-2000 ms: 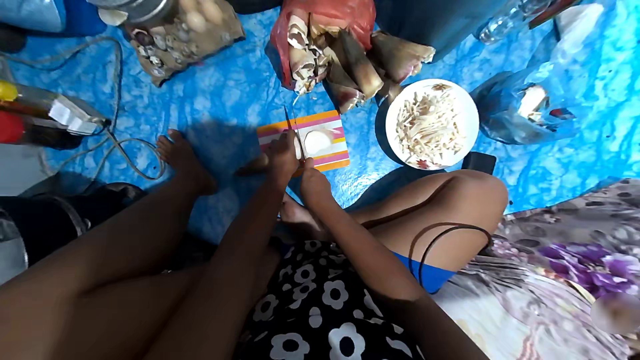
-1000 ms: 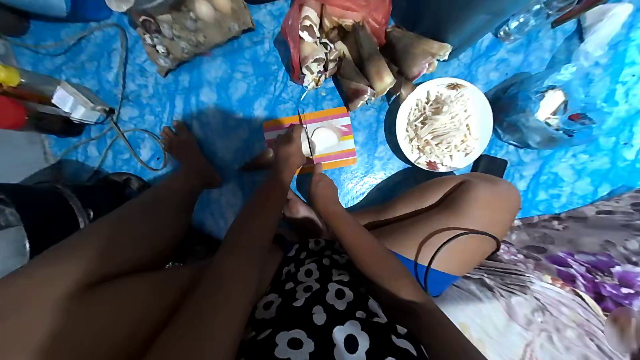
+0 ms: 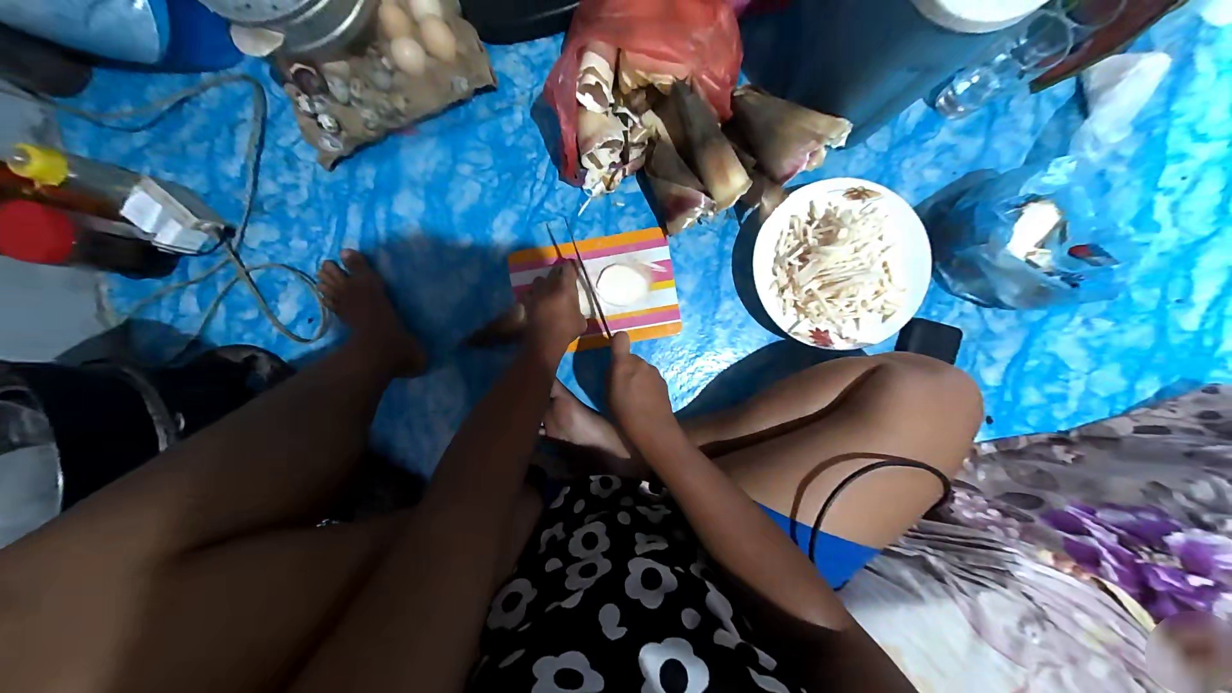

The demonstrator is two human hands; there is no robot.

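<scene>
A striped cutting board [image 3: 643, 321] lies on the blue floor sheet in front of me. My right hand [image 3: 637, 380] is closed on the handle of a knife [image 3: 589, 289], whose blade points away from me across the board. On the board's left part, my left hand [image 3: 556, 306] presses a pale piece of food beside the blade; the fingers hide most of it. A round white slice [image 3: 624, 285] lies right of the blade. To the right stands a white bowl [image 3: 921, 260] of thin pale strips [image 3: 833, 269].
Bamboo shoots [image 3: 710, 159] and a red plastic bag [image 3: 664, 38] lie beyond the board. A tray of eggs [image 3: 380, 96] is at upper left, with bottles [image 3: 96, 217] and a cable [image 3: 252, 173] at left. A blue plastic bag [image 3: 991, 255] sits right of the bowl.
The knife and both hands have shifted slightly over the board. The bowl, shoots and bags lie as before.
</scene>
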